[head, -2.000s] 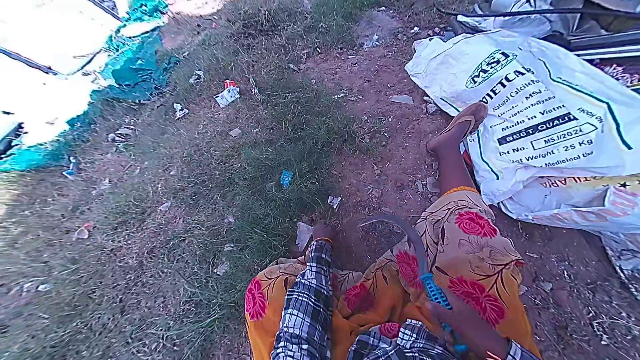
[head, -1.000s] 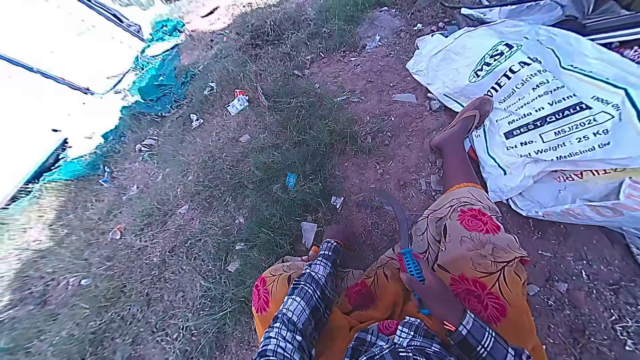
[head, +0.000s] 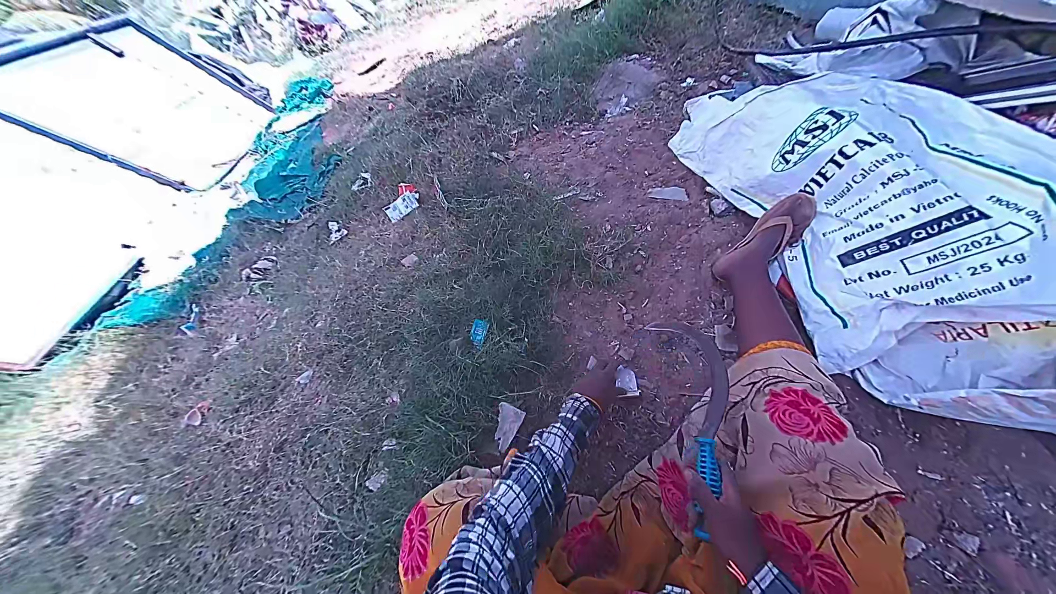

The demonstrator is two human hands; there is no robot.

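Note:
My right hand is closed around the blue handle of a sickle, low at the right of centre. The curved blade points up and bends left over the bare soil. My left hand reaches down near the ground left of the blade, close to a pale scrap of litter; its fingers are too dark to make out. Green grass grows to the left of that hand. Another pale scrap lies beside my left sleeve.
A printed white woven sack lies at the right, with my sandalled foot at its edge. A blue wrapper and a red and white packet lie in the grass. Teal netting borders bright panels at the upper left.
My left hand has moved right, from beside the larger pale scrap to near the smaller one. The sickle stays in my right hand, its blade more upright than two seconds ago.

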